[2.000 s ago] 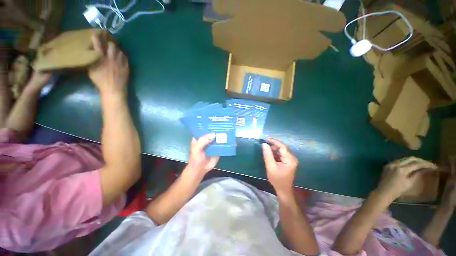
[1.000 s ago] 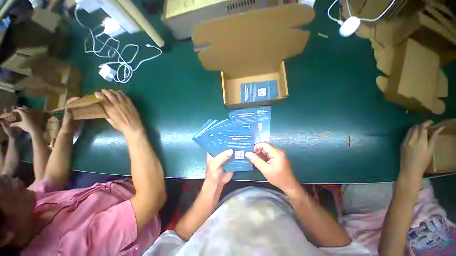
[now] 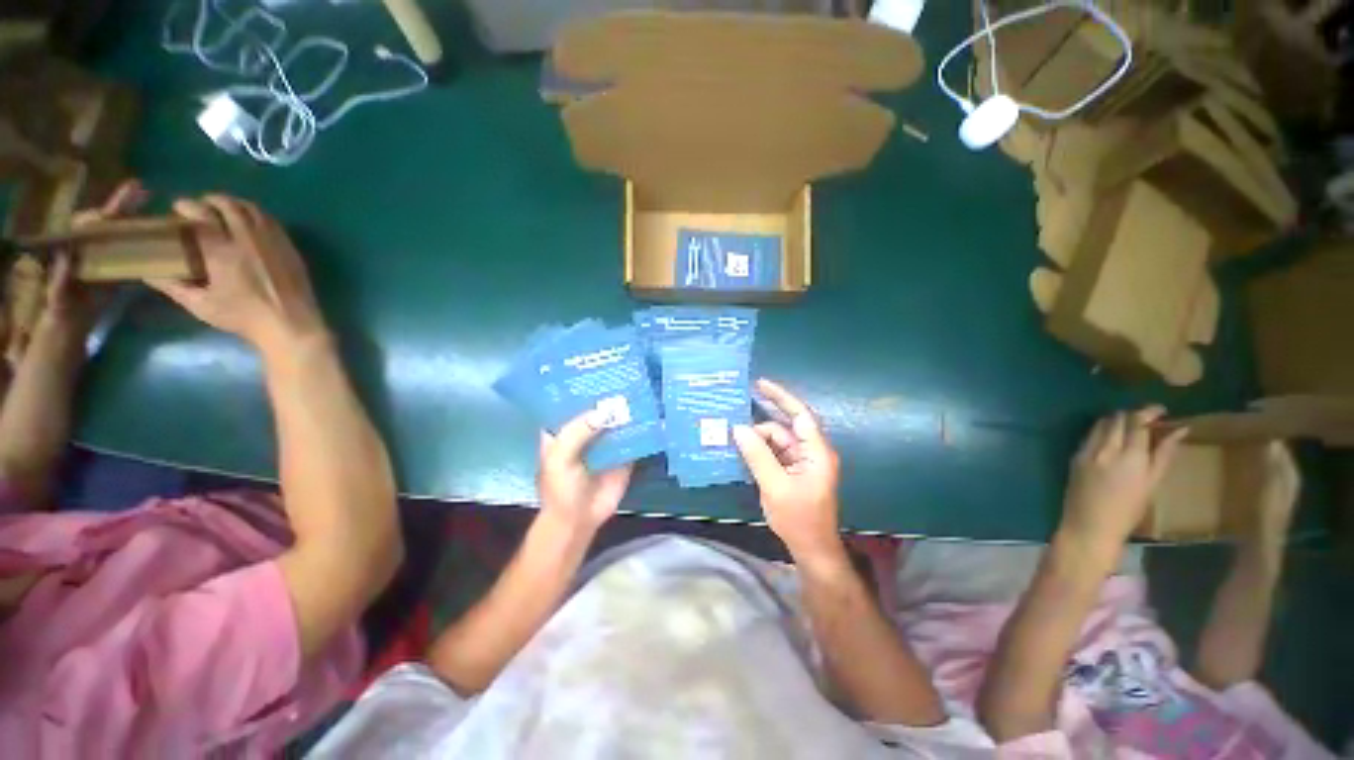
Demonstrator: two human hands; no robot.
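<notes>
A fanned stack of blue insert cards (image 3: 599,379) is held by my left hand (image 3: 576,472), thumb on top near the front card's small square code. My right hand (image 3: 797,468) is at the lower right corner of another blue card (image 3: 708,394), thumb and fingers at its edge. This card lies over other blue cards (image 3: 738,322) just in front of the box. The open brown mailer box (image 3: 720,297) stands behind them, its lid up and away from me. One blue card (image 3: 728,260) lies flat inside it.
White cables with a plug (image 3: 226,122) lie at upper left. A looped white cable with a round head (image 3: 988,122) is at upper right, beside heaped box blanks (image 3: 1143,267). Neighbours' hands hold brown boxes at left (image 3: 134,250) and right (image 3: 1195,478).
The view has shifted. A card now lies in my right hand's grasp, separated to the right of the left hand's fan, over the cards before the box.
</notes>
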